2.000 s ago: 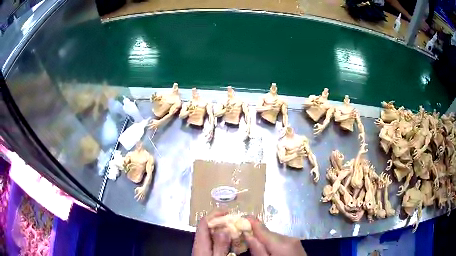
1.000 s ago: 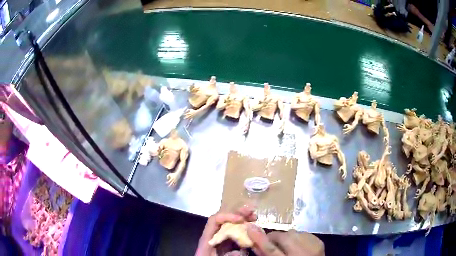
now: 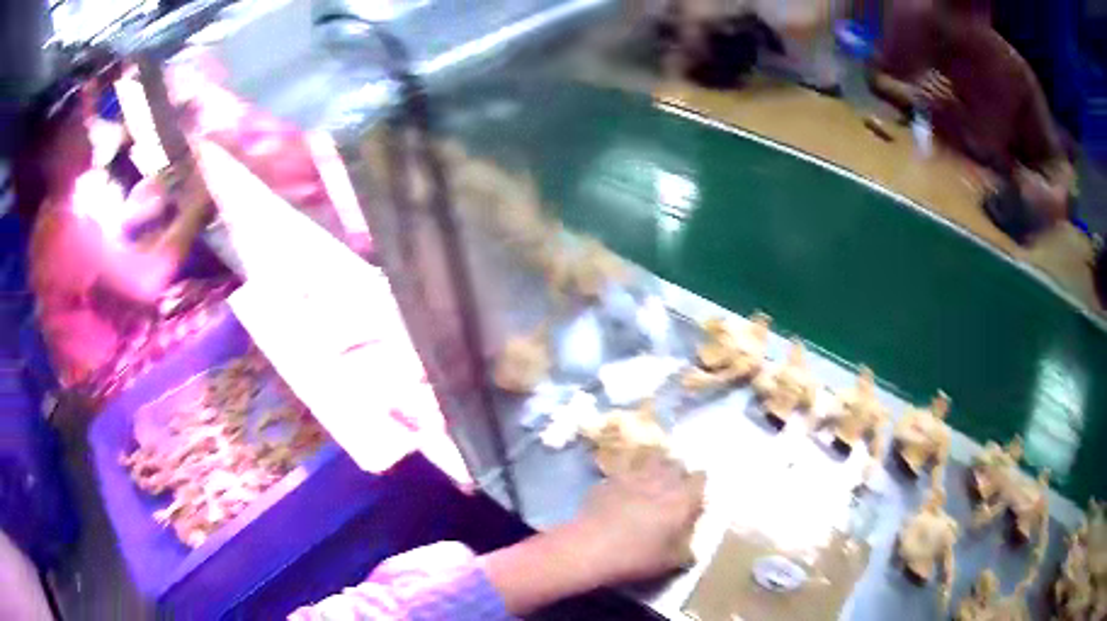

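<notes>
The view is blurred. My left hand point(image 3: 643, 516) reaches over the metal table from the lower left with curled fingers. It is just in front of a tan figure torso point(image 3: 625, 439) near the crumpled white wipe. Whether it touches or holds anything is hidden. My right hand is not in view. The cardboard pad point(image 3: 725, 585) lies right of my left hand, with the small clear dish point(image 3: 779, 573) on it. More torsos point(image 3: 856, 410) stand in a row along the belt side, several with arms attached.
The white bottle point(image 3: 640, 379) and crumpled wipe point(image 3: 565, 412) lie beyond my left hand. A bright white panel point(image 3: 346, 346) and a blue-purple crate point(image 3: 243, 558) of tan parts are at left. Beyond the green belt point(image 3: 813, 267), a person handles dark parts; another person is upper left.
The view has swung left. My left hand has left the tan piece held low in front of me and reached out by the left torso. My right hand has gone out of view.
</notes>
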